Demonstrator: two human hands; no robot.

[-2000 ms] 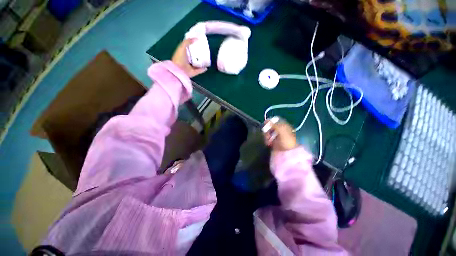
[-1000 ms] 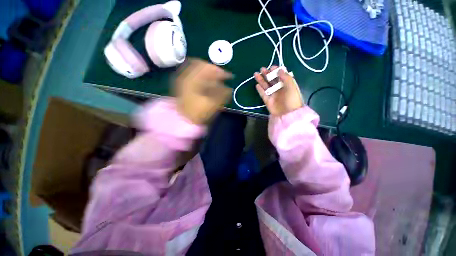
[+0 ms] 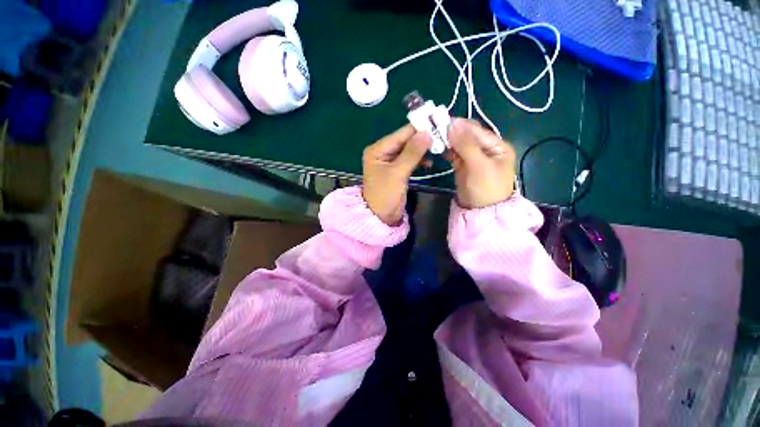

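Note:
White and pale pink cat-ear headphones [image 3: 274, 75] lie on the green mat at the upper left. My left hand [image 3: 389, 172] and my right hand [image 3: 483, 162] meet near the bench's front edge. Their fingertips pinch a small white USB piece [image 3: 430, 121] with a metal plug pointing up and left. Whether it is one piece or two pressed together is unclear. A white cable [image 3: 553, 77] lies in loose loops behind the hands, with a round white disc [image 3: 367, 84] at its left end. Part of the cable is hidden by my right hand.
A black mouse [image 3: 597, 258] with a pink glow sits on the pink mat [image 3: 679, 283] at the right. A blue tray [image 3: 583, 52] and a white keycap-like grid [image 3: 715, 108] are at the upper right. An open cardboard box [image 3: 125, 258] is below left.
My left hand let go of the headphones, which now lie further left in view, and moved right to the USB piece. Both hands now hold it together.

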